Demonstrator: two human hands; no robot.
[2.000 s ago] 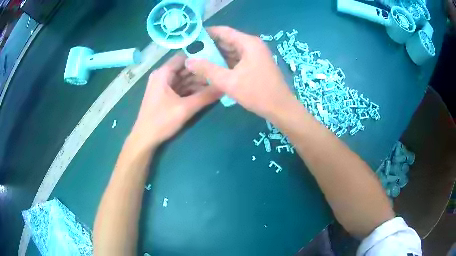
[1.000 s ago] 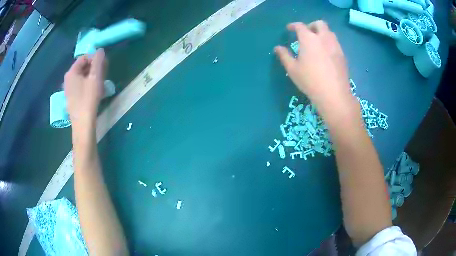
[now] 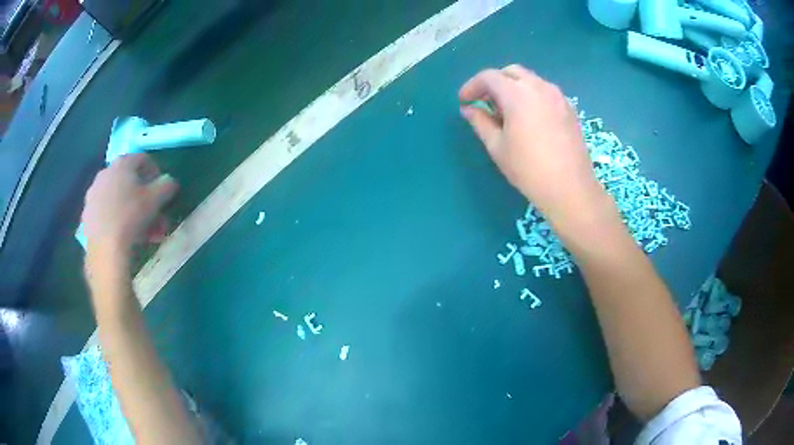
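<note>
My left hand (image 3: pixel 131 198) is over the dark green belt at the left, blurred. A bit of light-blue plastic shows at its left edge; whether the fingers grip a housing is hidden. A light-blue fan housing (image 3: pixel 174 135) lies on the belt just beyond this hand. My right hand (image 3: pixel 522 122) is above the tabletop, thumb and forefinger pinched on a small light-blue clip (image 3: pixel 479 106), mostly hidden by the fingers. The pile of small clips (image 3: pixel 635 191) lies right of and partly under my right forearm.
A pale strip (image 3: pixel 326 113) separates belt and table. Several fan housings (image 3: pixel 666 54) are heaped at upper right. Loose small pieces (image 3: pixel 312 323) lie on the near tabletop. A clear bag of small parts (image 3: pixel 94 395) is at lower left. A brown bin (image 3: pixel 766 304) holds parts below the right table edge.
The housing left my hands, which moved apart. My left hand went to the belt at the left, and my right hand to the clips, closing its fingertips on one.
</note>
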